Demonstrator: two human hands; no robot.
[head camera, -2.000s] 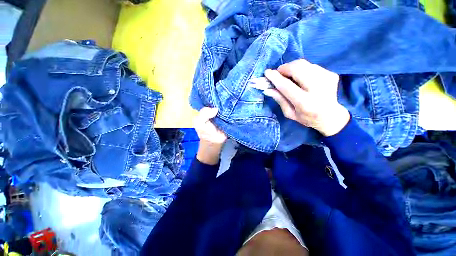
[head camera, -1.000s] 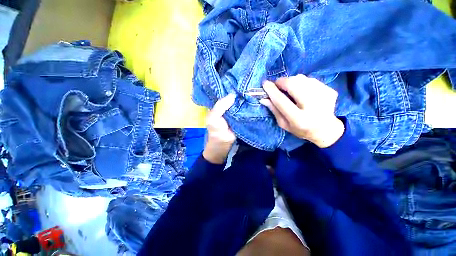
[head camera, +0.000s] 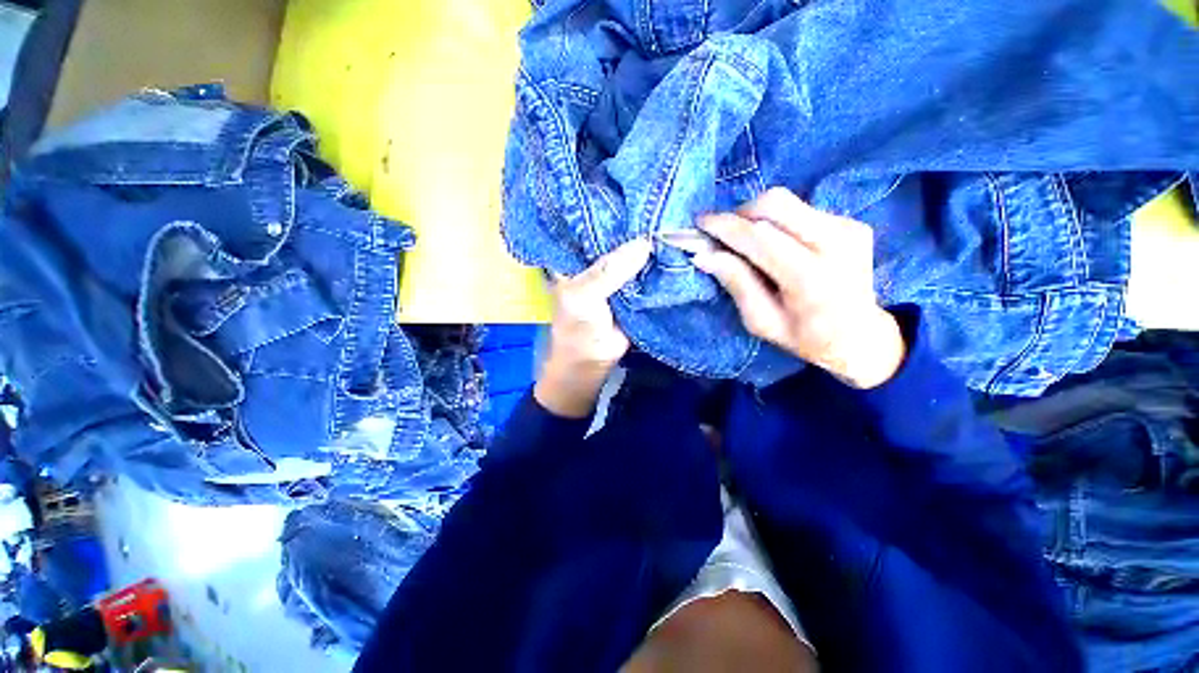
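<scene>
A mid-blue denim jacket (head camera: 907, 112) lies bunched on the table in front of me, its stitched seams showing. My left hand (head camera: 592, 322) pinches the jacket's near edge beside a seam, with the thumb on the cloth. My right hand (head camera: 802, 283) is closed around small thread snips (head camera: 686, 241). Only the short metal blades show between finger and thumb; the rest is hidden in the palm. The blades point left and touch or nearly touch the seam by my left thumb.
Another denim jacket (head camera: 283, 316) is heaped at the left over the edge of the yellow table (head camera: 447, 197). Dark denim (head camera: 1131, 500) is piled at the lower right. A red object (head camera: 136, 611) is on the pale floor at the lower left.
Both hands have come together at the seam. My left thumb has moved up onto the cloth beside the blades. The blades have moved down the seam to the thumb.
</scene>
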